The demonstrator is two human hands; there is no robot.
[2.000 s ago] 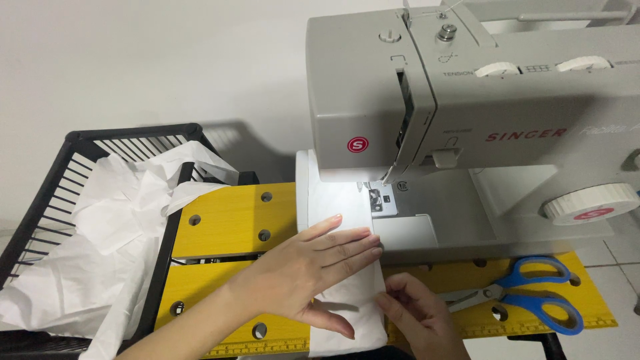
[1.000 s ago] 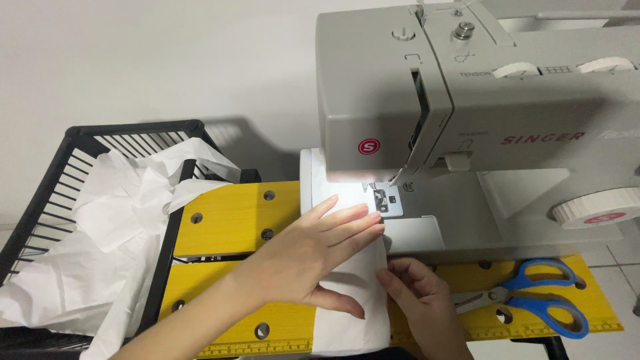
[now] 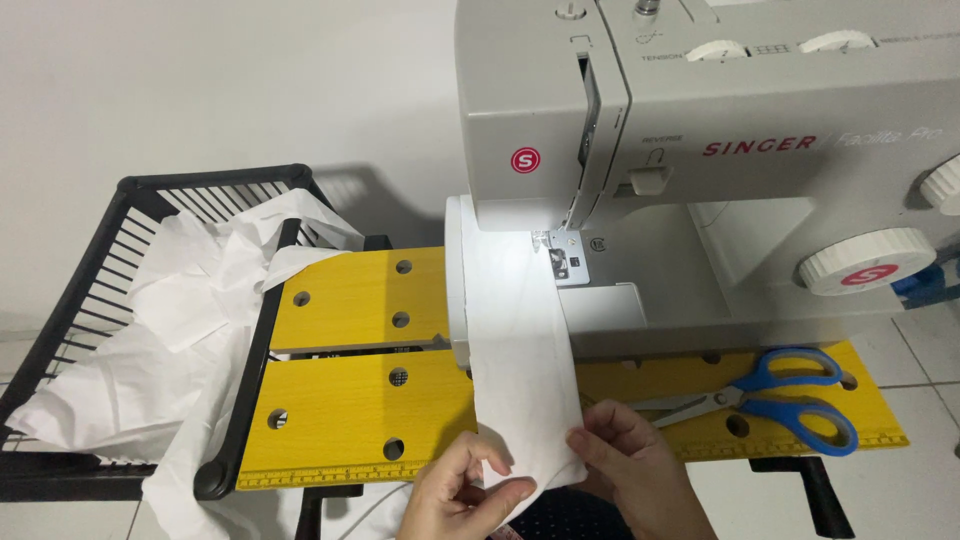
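Note:
A strip of white fabric [image 3: 517,352] runs from under the presser foot of a grey Singer sewing machine [image 3: 540,112] down over the front of the work surface. At its near end my left hand [image 3: 469,484] pinches the lower left corner between thumb and fingers. My right hand [image 3: 626,457] grips the right edge of the same strip, a little higher. The machine's lamp lights the fabric beside the needle plate [image 3: 568,257]. Where the needle stands in the cloth cannot be made out.
Blue-handled scissors [image 3: 739,394] lie right of my right hand on the yellow workbench top [image 3: 337,390], which has holes and a ruler edge. At the left, a black plastic basket [image 3: 259,375] holds crumpled white fabric [image 3: 187,292], some hanging over its near side.
My left hand has left its flat position on the fabric near the needle and moved down to the near end, where it now pinches a corner. My right hand has moved lower along the edge.

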